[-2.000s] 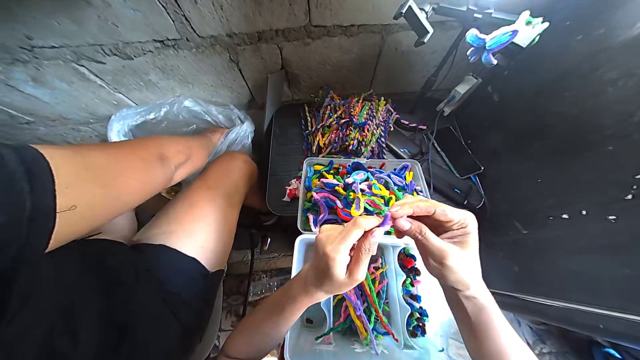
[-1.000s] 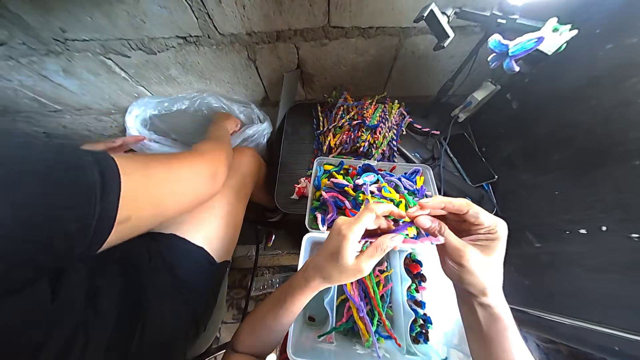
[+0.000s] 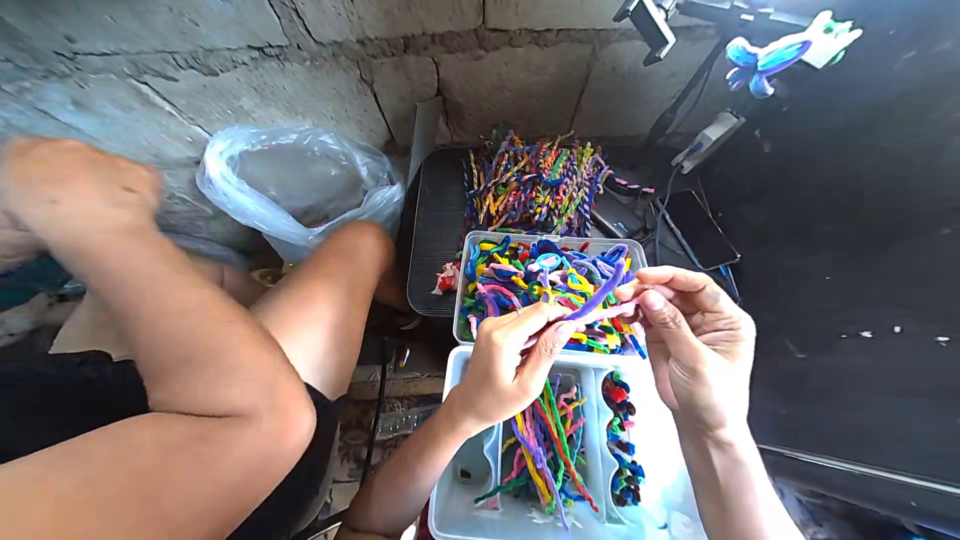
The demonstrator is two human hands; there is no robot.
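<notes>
Between my two hands is a purple pipe cleaner together with a pink one. My left hand pinches their near ends between thumb and fingers. The pink one's other end is in the fingertips of my right hand, while the purple one's free end curves upward. Both hands are over the front edge of a clear plastic box of short, bent, many-coloured pipe cleaners. Below lies a divided plastic tray with straight pipe cleaners in its middle compartment and dark twisted pieces at the right.
Behind the box lies a heap of twisted striped pipe cleaners. A smartphone with cables is at the right, beneath a phone-holder stand. At the left, another person's arm and bent knee are near an open plastic bag.
My hands have drawn slightly apart, and the purple piece now stretches up from my left hand. The other person's arm has moved away from the plastic bag toward the left.
</notes>
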